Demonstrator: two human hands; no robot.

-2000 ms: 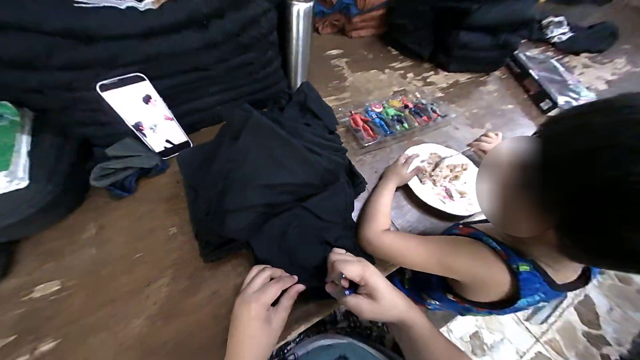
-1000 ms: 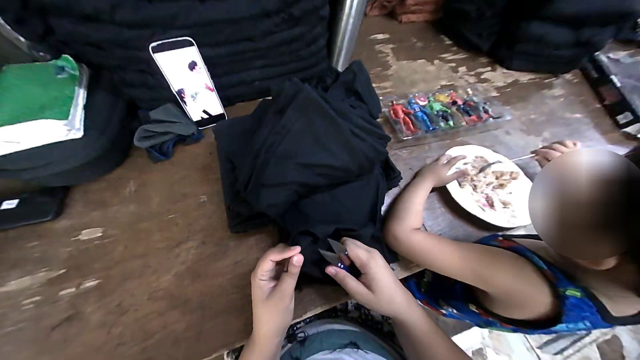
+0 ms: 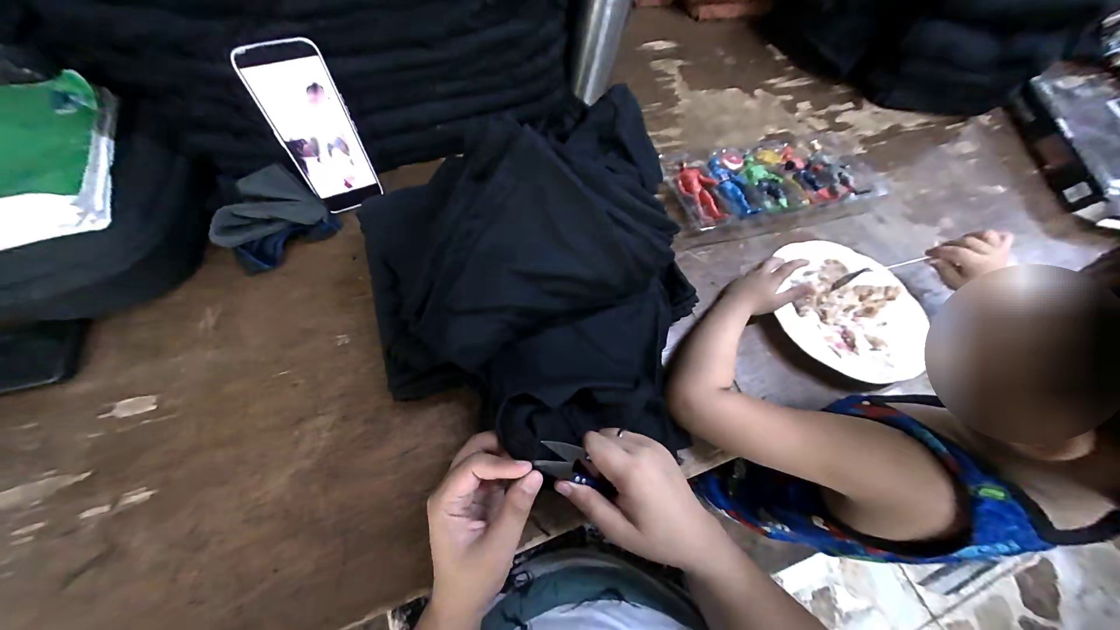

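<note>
A heap of black cloth [image 3: 542, 254] lies on the worn wooden table, its near end at the table's front edge. My right hand [image 3: 643, 499] holds a pair of small thread snips [image 3: 564, 464], blades apart and pointing left. At the blade tips is my left hand [image 3: 486, 507], thumb and forefinger pinched together by the cloth's near end. Whether something thin is between those fingertips is too small to tell. Behind the cloth, a smartphone [image 3: 306, 122] with a lit screen leans against stacked black fabric [image 3: 437, 79].
At the right another person [image 3: 814, 446] rests a hand on a white plate of food [image 3: 910, 350] and holds a utensil. Toy figures in a clear plastic tray [image 3: 779, 184] lie beyond it. A grey cloth [image 3: 271, 210] sits by the phone; a metal post [image 3: 599, 48] stands behind.
My two hands have come closer together than a second ago, with the snips now at my left fingertips. The snips' blades show more clearly than two seconds ago.
</note>
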